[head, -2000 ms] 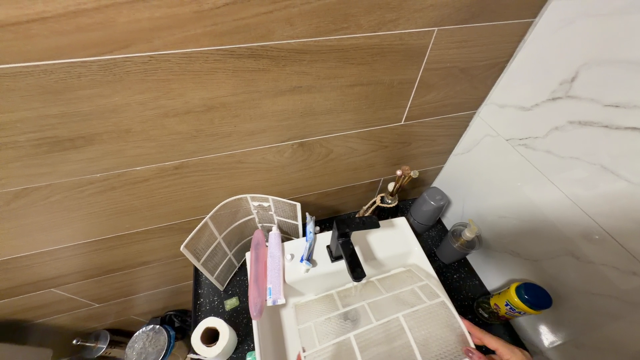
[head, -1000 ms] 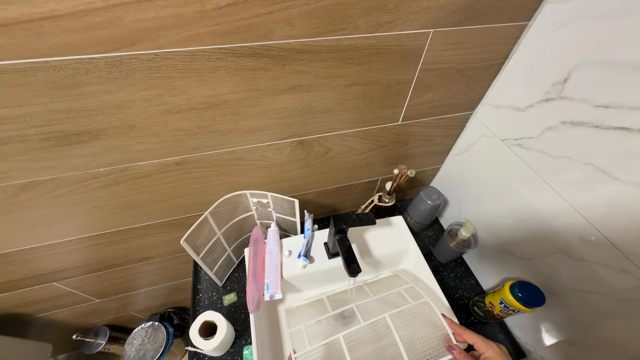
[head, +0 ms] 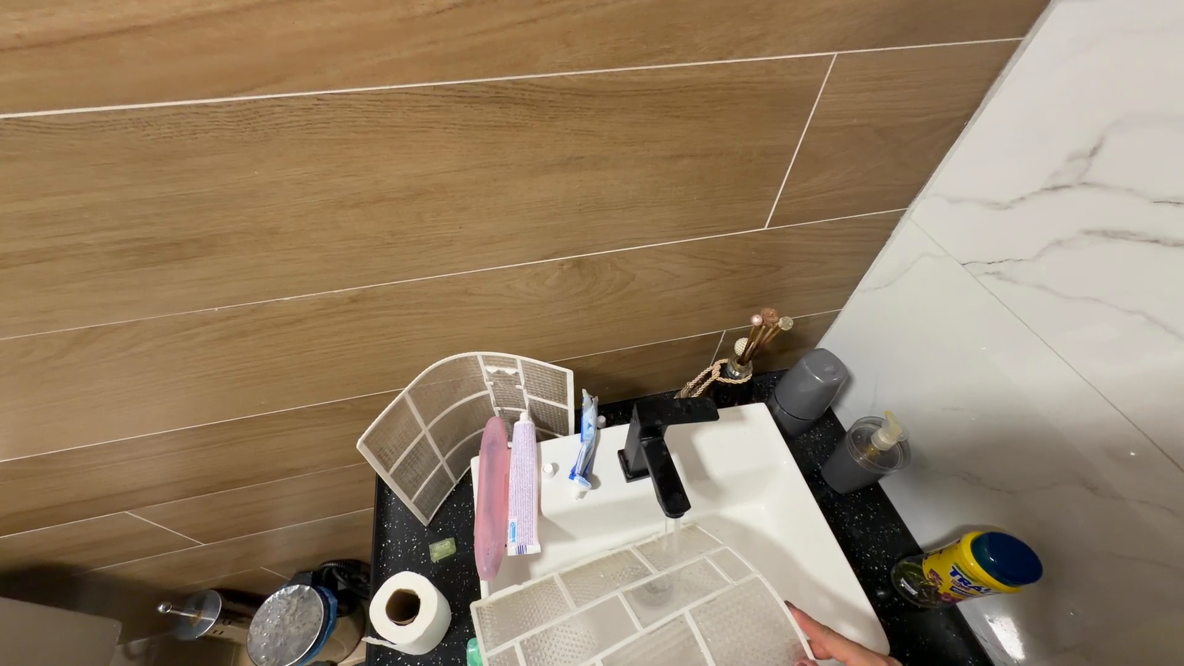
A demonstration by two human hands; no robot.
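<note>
A white-framed mesh filter panel (head: pixel 638 606) lies tilted over the white sink basin (head: pixel 814 546). Water runs from the black faucet (head: pixel 661 453) onto its mesh. My right hand (head: pixel 832 640) grips the panel's right edge at the bottom of the view. My left hand does not show. A second, curved mesh filter (head: pixel 444 421) stands behind the sink's left corner, against the wood-look wall. On the sink's left rim lie a pink toothbrush case (head: pixel 492 499) and a toothpaste tube (head: pixel 524 490); a blue and white tube (head: pixel 585 444) lies nearer the faucet.
A grey cup (head: pixel 807 388), a soap dispenser (head: pixel 865 453) and a yellow container with a blue lid (head: pixel 971 569) stand along the right counter. A reed diffuser (head: pixel 740 365) is behind the faucet. At left are a toilet paper roll (head: pixel 425 615) and a foil-topped bin (head: pixel 289 627).
The filter panel and my right hand holding it have shifted within the basin. Water now visibly falls from the faucet onto the mesh.
</note>
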